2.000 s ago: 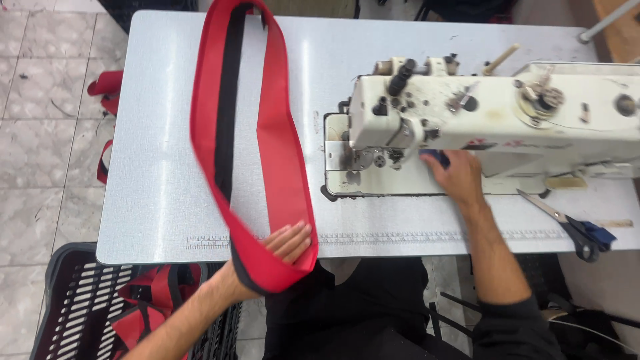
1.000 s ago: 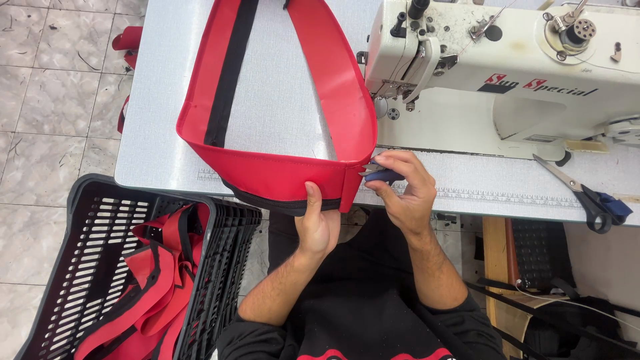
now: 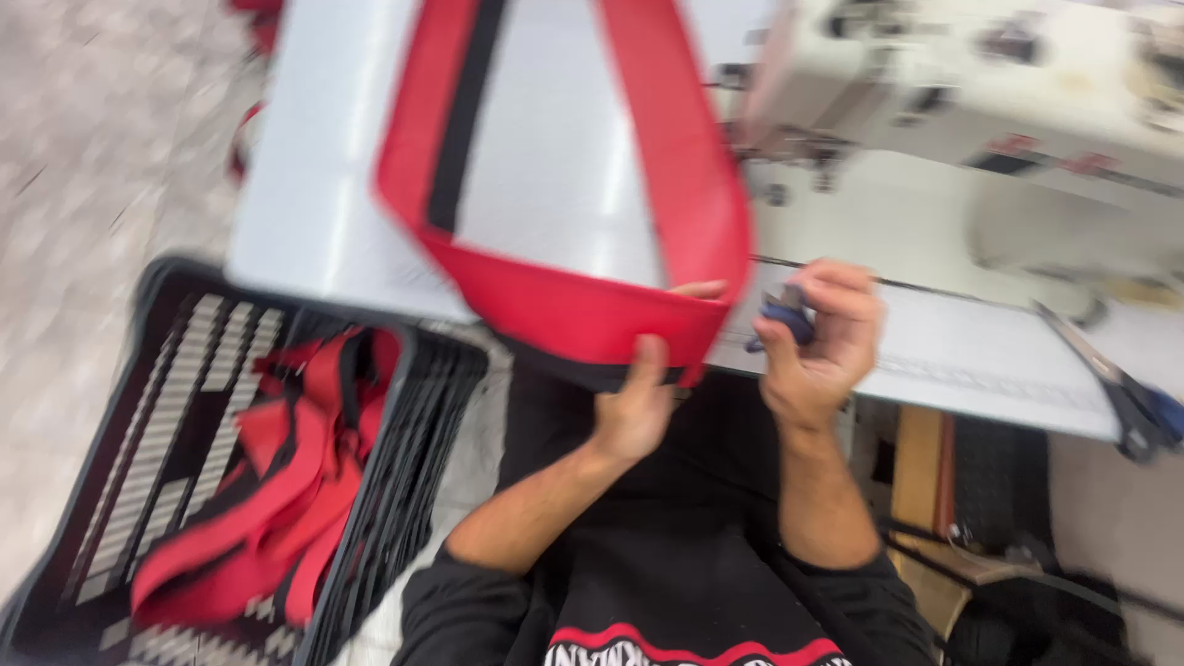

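A loop of red fabric band with black edging (image 3: 573, 310) stands on edge over the front of the white table. My left hand (image 3: 638, 402) grips its near side, thumb on the outer face and fingers behind the band. Just right of the band, my right hand (image 3: 823, 347) holds a small blue tool (image 3: 786, 319), perhaps thread snips; blur hides its exact form. The tool and the band are apart. Behind my right hand is the white sewing machine (image 3: 925, 102).
Scissors (image 3: 1110, 379) lie at the right of the white table (image 3: 342, 231). At lower left, a black plastic crate (image 3: 139, 425) holds red and black fabric strips (image 3: 305, 481), on top of other stacked crates. More red material (image 3: 259, 23) shows beyond the table's left edge.
My right hand with the blue tool came from the machine bed to the band's corner, and is now a little away from it. My left hand has stayed at the band's near side.
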